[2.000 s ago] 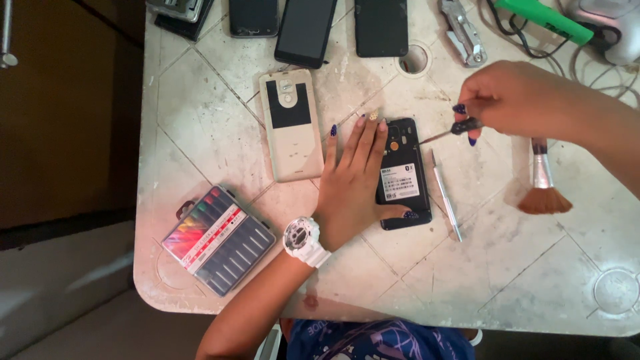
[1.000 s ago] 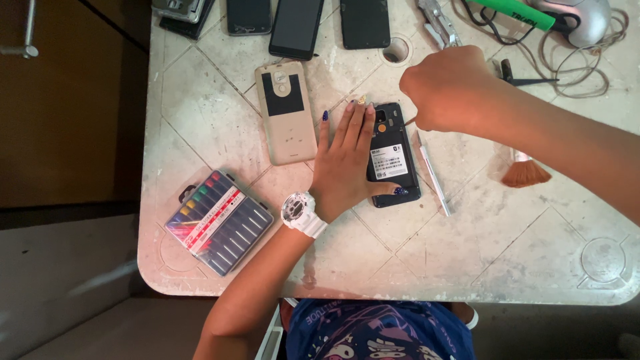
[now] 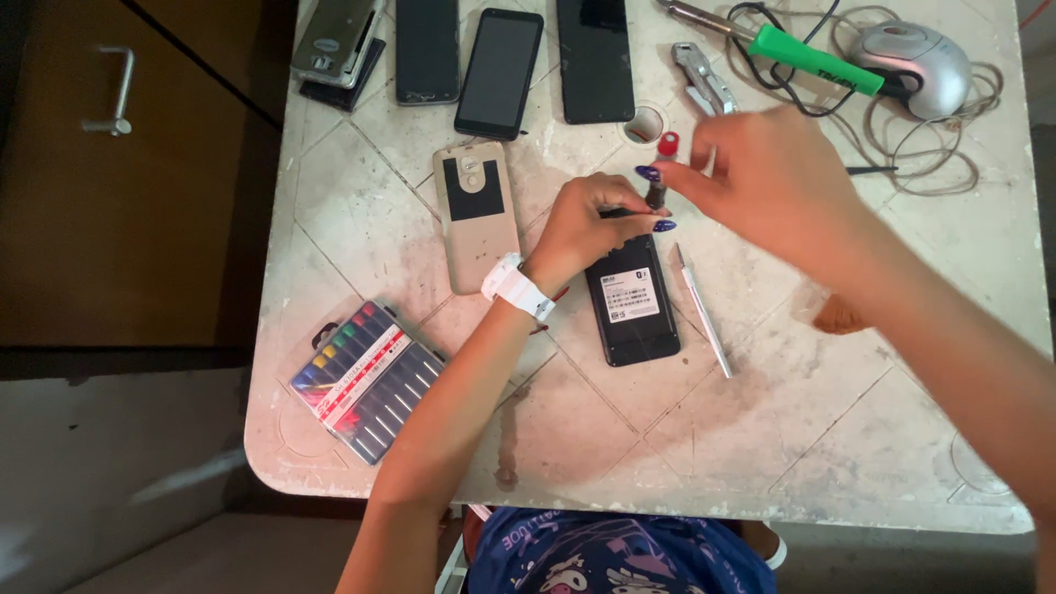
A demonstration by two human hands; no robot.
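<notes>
A black smartphone [image 3: 634,330] lies with its cover off, its inner side and a white label facing up. Over its top end, my left hand [image 3: 598,216] has thumb and fingers pinched near the lower part of a small screwdriver [image 3: 662,169] with a red cap. My right hand [image 3: 755,177] holds the upper part of that screwdriver between thumb and fingers. The driver's tip is hidden by my left fingers. Left of the phone lies a beige back cover [image 3: 478,247]. Close on its right is a craft knife [image 3: 705,318] with a silver handle.
A screwdriver set case [image 3: 367,379] lies at the lower left. Along the back are several phones, including a black one [image 3: 499,74], a folding utility knife [image 3: 705,78], a green soldering iron [image 3: 813,59] and a grey computer mouse [image 3: 916,66] with cable. A brush [image 3: 840,316] is partly behind my right forearm.
My left hand has left its flat hold on the phone's left side and is pinched at its top end. My right hand now holds the screwdriver upright there.
</notes>
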